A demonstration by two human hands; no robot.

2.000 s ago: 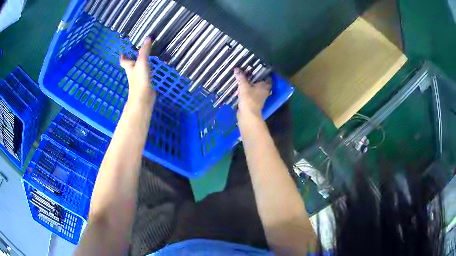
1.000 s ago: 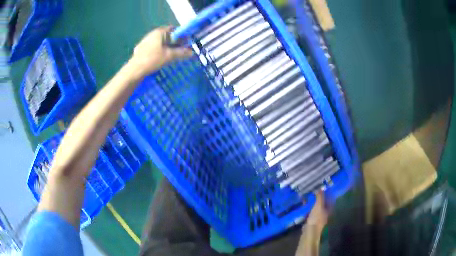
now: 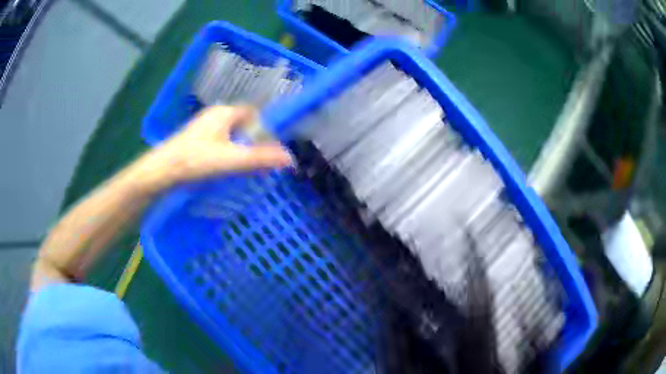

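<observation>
A blue plastic basket (image 3: 288, 245) with perforated sides fills the middle of the view, tilted and blurred. A row of shiny grey steel tubes (image 3: 431, 190) lies along its right side; the left part shows bare perforated blue. My left hand (image 3: 219, 146) grips the basket's rim at the upper left, with the thumb over the inside. My right hand is not in view. Dark hair hangs across the lower part of the basket and hides some tubes.
Another blue basket with grey tubes (image 3: 237, 79) stands behind my left hand. A further blue basket (image 3: 442, 33) with grey contents is at the top. Green floor (image 3: 504, 73) with a yellow line (image 3: 130, 270) lies around them. A blurred pale frame and a white item (image 3: 628, 254) are at the right.
The view has swung toward the floor baskets, and the held basket has moved with it, away from the bench. My right hand has left the picture. My left hand stays on the rim.
</observation>
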